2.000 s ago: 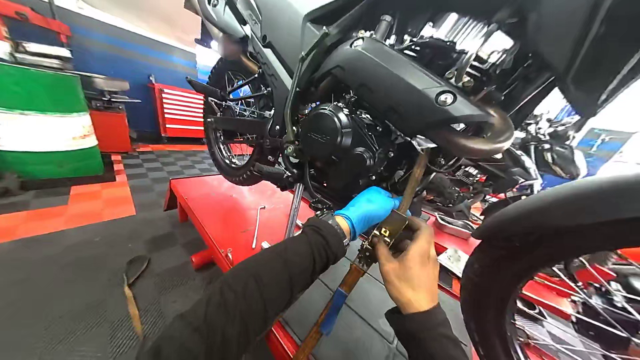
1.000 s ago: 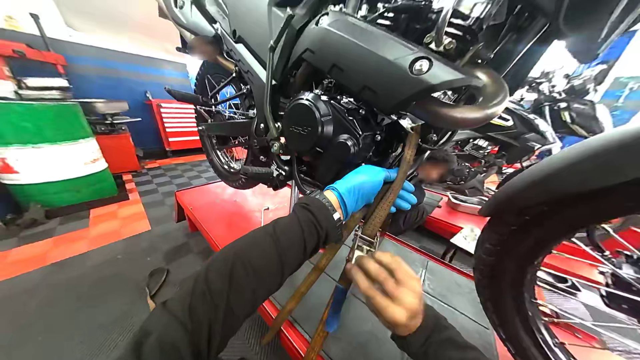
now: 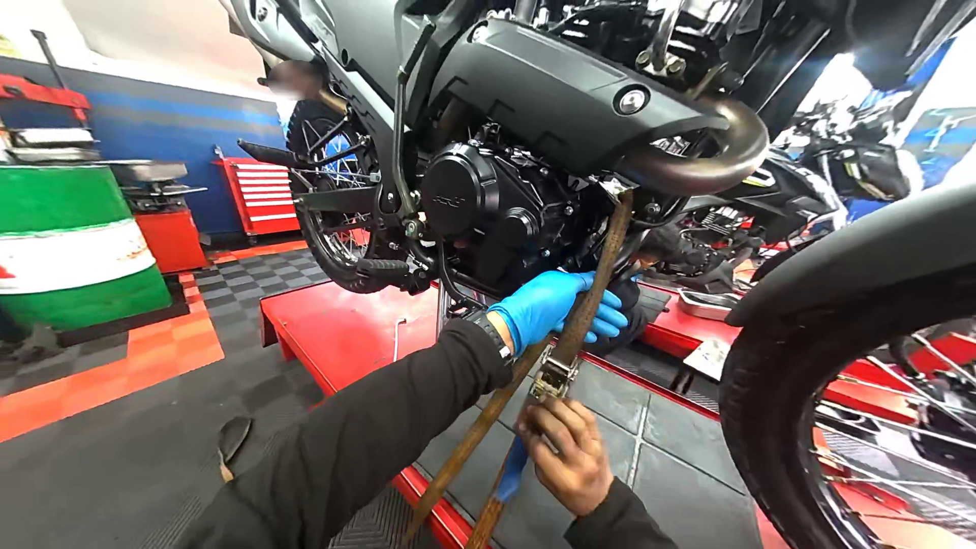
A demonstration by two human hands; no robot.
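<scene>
A worn brown webbing strap (image 3: 606, 267) runs down from under the exhaust pipe (image 3: 705, 164) of a motorcycle to a metal ratchet buckle (image 3: 553, 377). My left hand (image 3: 557, 309), in a blue glove, lies behind the strap just above the buckle, its fingers showing past the strap's right side; whether it grips is unclear. Bare, my right hand (image 3: 568, 454) has its fingers curled at the lower end of the buckle. Below it hang a strap part with a blue section (image 3: 511, 469) and a loose brown strap tail (image 3: 465, 450). The engine's round cover (image 3: 454, 191) is above left.
The red lift platform (image 3: 335, 313) carries a small metal tool (image 3: 399, 339). A front wheel (image 3: 762, 404) stands close at right. A person (image 3: 659, 244) is low behind the strap, another (image 3: 297, 80) by the rear wheel. A striped drum (image 3: 76, 244) and red tool cabinet (image 3: 263, 194) stand left.
My left hand has gone from beside the buckle to higher on the strap, behind it. My right hand has moved to the buckle's lower end. A person low behind the strap has come into sight.
</scene>
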